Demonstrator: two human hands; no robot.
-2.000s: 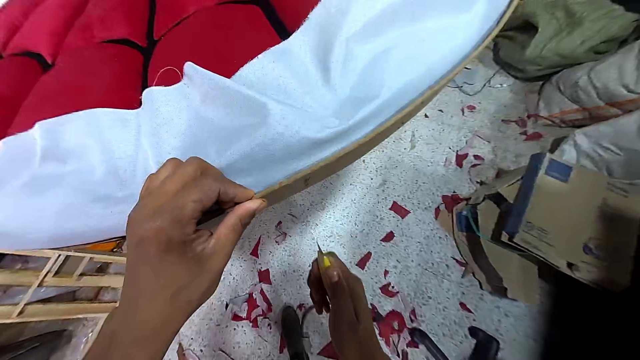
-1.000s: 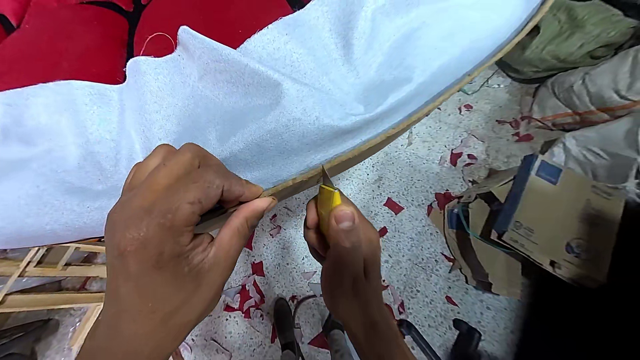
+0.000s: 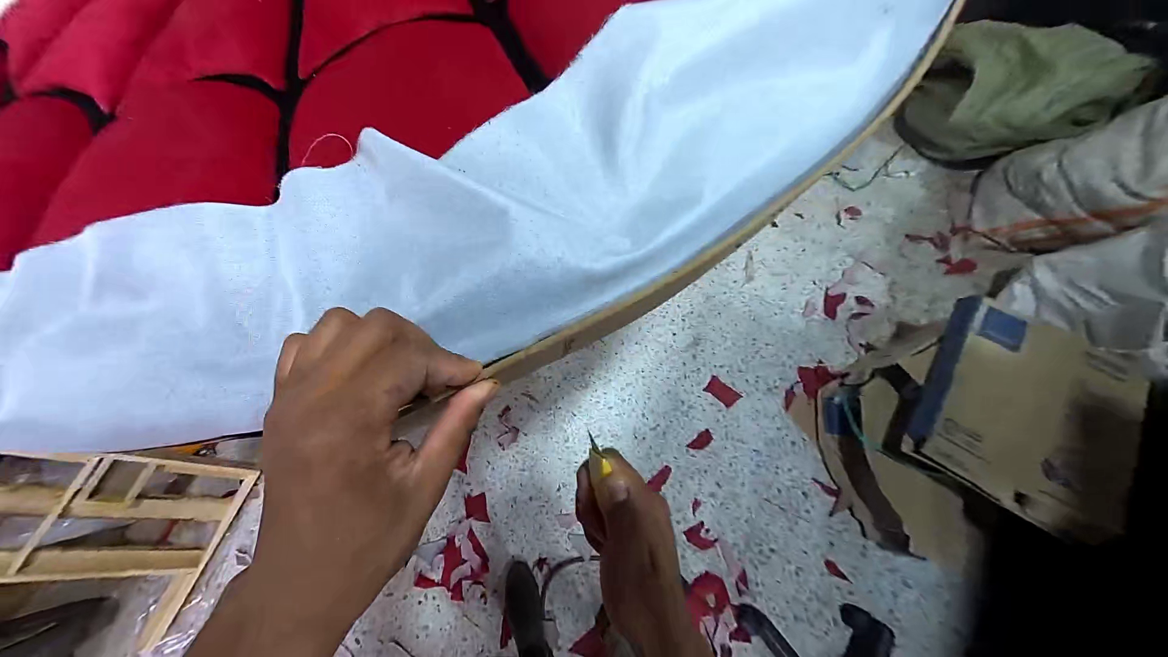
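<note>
Thumb and fingers of my left hand (image 3: 374, 438) pinch a tan cardboard-like edge strip (image 3: 630, 306) at the rim of a curved upholstered piece. White fabric (image 3: 511, 228) lies along that rim, its frayed edge over red tufted upholstery (image 3: 392, 91) with dark creases. Below and to the right of the pinch, my right hand (image 3: 630, 538) holds a yellow-handled utility knife (image 3: 599, 464), its blade pointing up and clear of the strip. The fingers cover most of the knife's handle.
Red fabric scraps (image 3: 723, 391) litter the speckled floor (image 3: 757, 338). A wooden frame (image 3: 119, 506) is at lower left. Cardboard boxes (image 3: 1022, 411) lie at right, below pale sacks (image 3: 1077, 182) and green cloth (image 3: 1040, 87). A dark shoe (image 3: 525, 607) shows at the bottom.
My right hand brought the knife up to the strip one second ago and has since drawn it down, away from it. My left hand keeps its pinch on the rim.
</note>
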